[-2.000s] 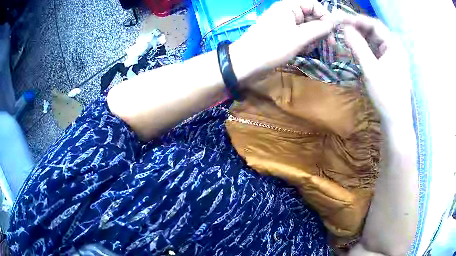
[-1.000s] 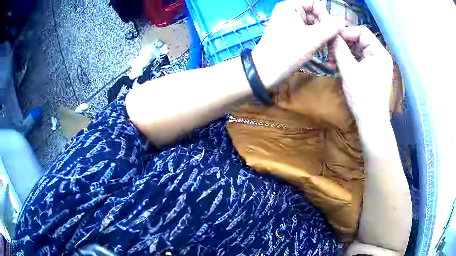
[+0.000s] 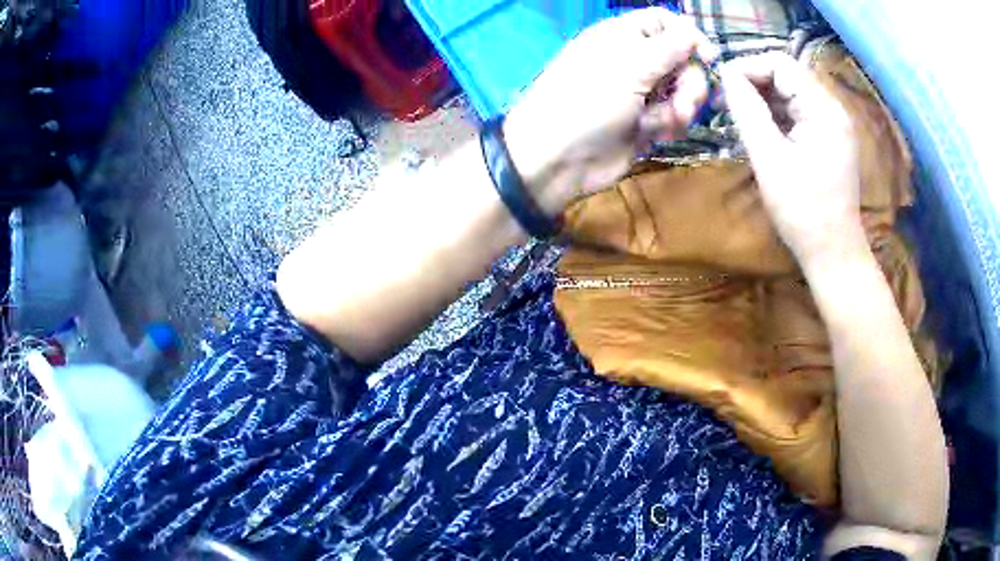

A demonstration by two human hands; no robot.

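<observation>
A shiny mustard-brown jacket point(image 3: 702, 340) lies across the lap, with a light zip line point(image 3: 636, 282) on it. Its plaid lining point(image 3: 746, 20) shows behind the fingertips. My left hand point(image 3: 620, 104), with a dark band on the wrist, reaches in from the left with its fingers curled. My right hand point(image 3: 806, 142) comes up from the lower right, its thumb and forefinger pinched. The fingertips of both hands meet or nearly meet above the jacket's far edge. A small dark spot shows at my left fingertips. Any needle or thread is too fine to make out.
A bright blue crate point(image 3: 493, 44) stands beyond my left hand, with a red container point(image 3: 384, 55) beside it. The curved white table edge point(image 3: 932, 121) runs down the right. A pale bin-like object point(image 3: 99, 405) stands at the lower left on the speckled floor point(image 3: 241, 153).
The view has shifted, showing more at the left. My left hand has turned and its fingers are curled more. The hands stay close together above the jacket.
</observation>
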